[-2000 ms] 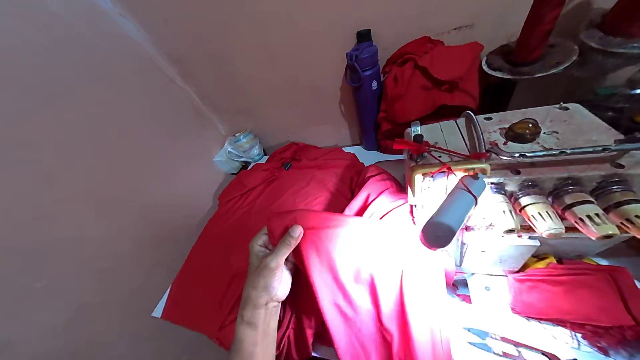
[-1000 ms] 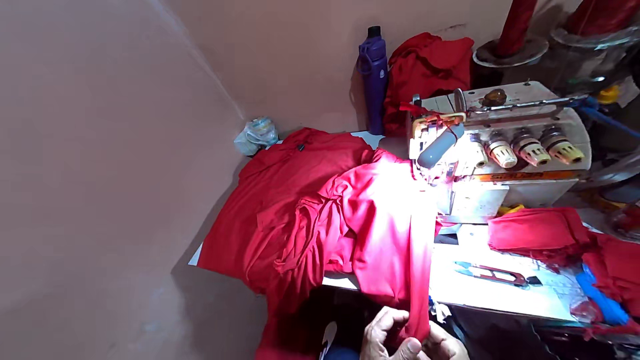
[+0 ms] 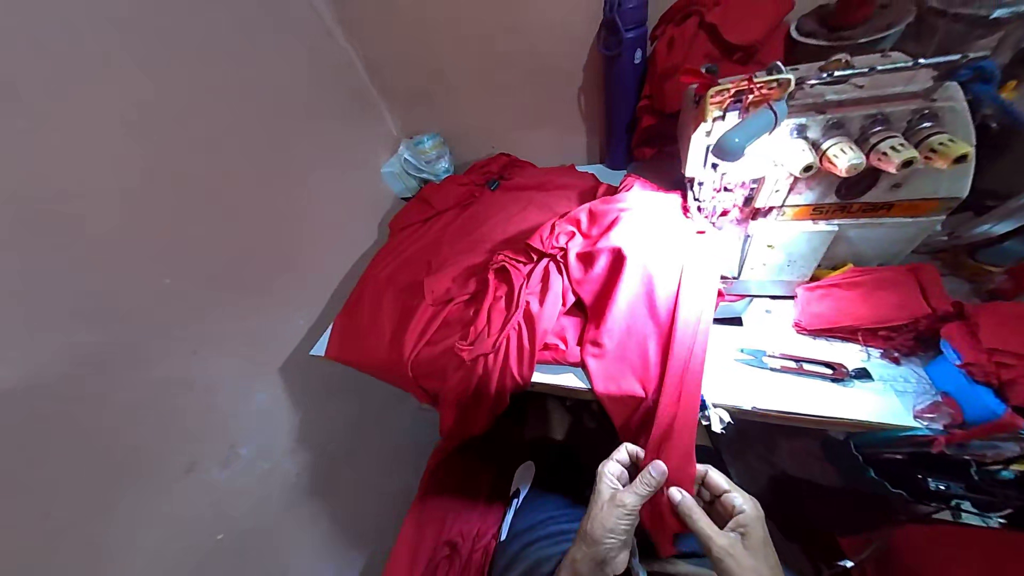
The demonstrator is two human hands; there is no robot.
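Observation:
Red fabric [image 3: 632,320] runs from under the lit needle area of a Siruba overlock sewing machine [image 3: 864,172] down over the table's front edge. Near its lower end my left hand [image 3: 620,508] pinches the cloth's left edge between thumb and fingers. On the other edge, my right hand [image 3: 724,516] grips it the same way, thumb on top. The hands are close together but apart. More red cloth, a garment with a small dark tag [image 3: 493,185], lies bunched to the left and hangs off the table. Glare hides the needle and presser foot.
Thread snips [image 3: 804,366] lie on the white table [image 3: 840,404], right of the fabric. Folded red pieces [image 3: 872,298] and a blue item [image 3: 964,388] are further right. Behind stand a purple bottle [image 3: 624,80] and a red cloth heap [image 3: 712,72]. A plastic-wrapped item [image 3: 424,160] sits by the wall.
Two seconds ago my left hand held the cloth up on the left, over the table. Both hands are now at the fabric's lower end, in front of the table edge, as one second ago.

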